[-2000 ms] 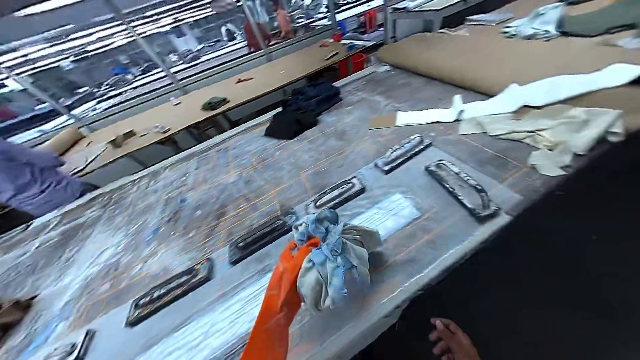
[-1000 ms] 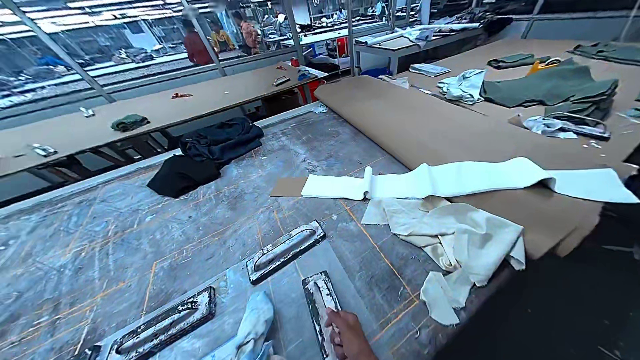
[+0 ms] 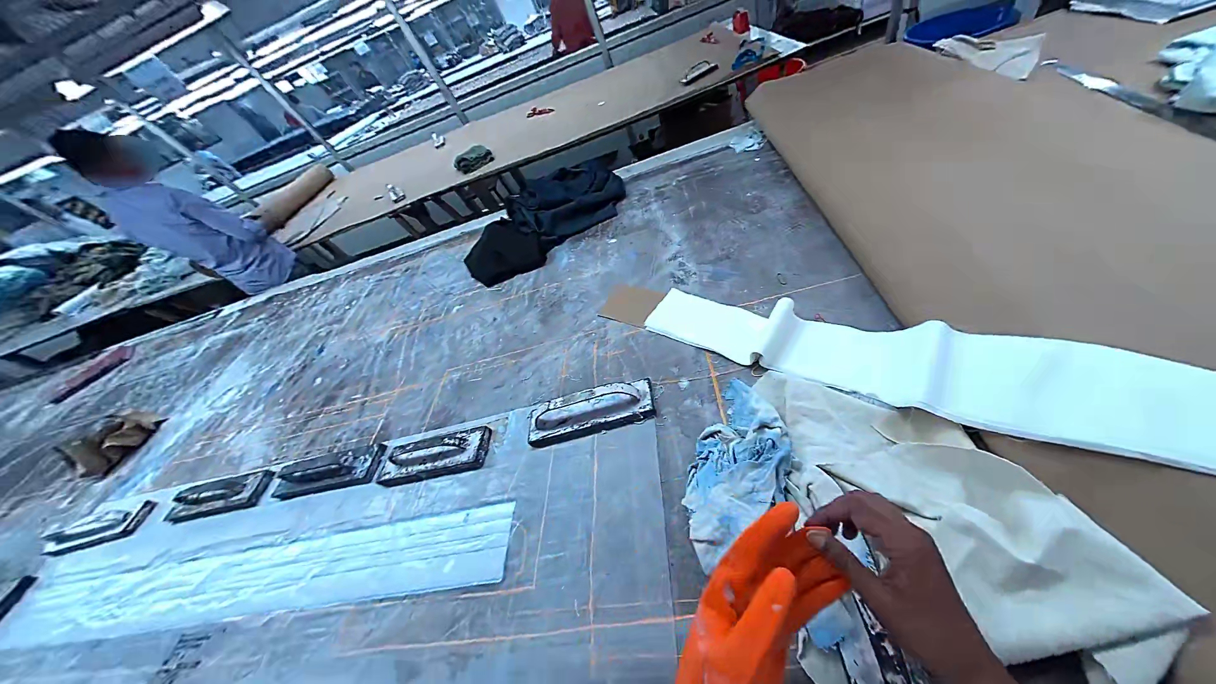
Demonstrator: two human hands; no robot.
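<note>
My left hand (image 3: 746, 608), in an orange rubber glove, is at the lower right with its fingers apart. My bare right hand (image 3: 898, 570) pinches the glove's fingertips. Just behind them lies a crumpled blue-stained cloth (image 3: 736, 465), against a rumpled cream fabric (image 3: 988, 532). A worn block (image 3: 860, 641) shows partly beneath the hands, mostly hidden. Several dark-edged rectangular blocks with raised handles, one of them nearest the hands (image 3: 591, 410), stand in a row on the table. A pale streaked strip (image 3: 380, 565) lies in front of them.
A long white folded strip (image 3: 855, 356) crosses the right side, beside brown paper (image 3: 978, 190). Dark garments (image 3: 560, 214) lie at the far edge of the stained table (image 3: 332, 351). Beyond it runs another long table (image 3: 560, 104). A person (image 3: 204, 228) stands at the left.
The blue-stained cloth, held in the orange glove two seconds ago, now lies beside the cream fabric. My right hand has left the block it touched and now pinches the glove. The view has swung.
</note>
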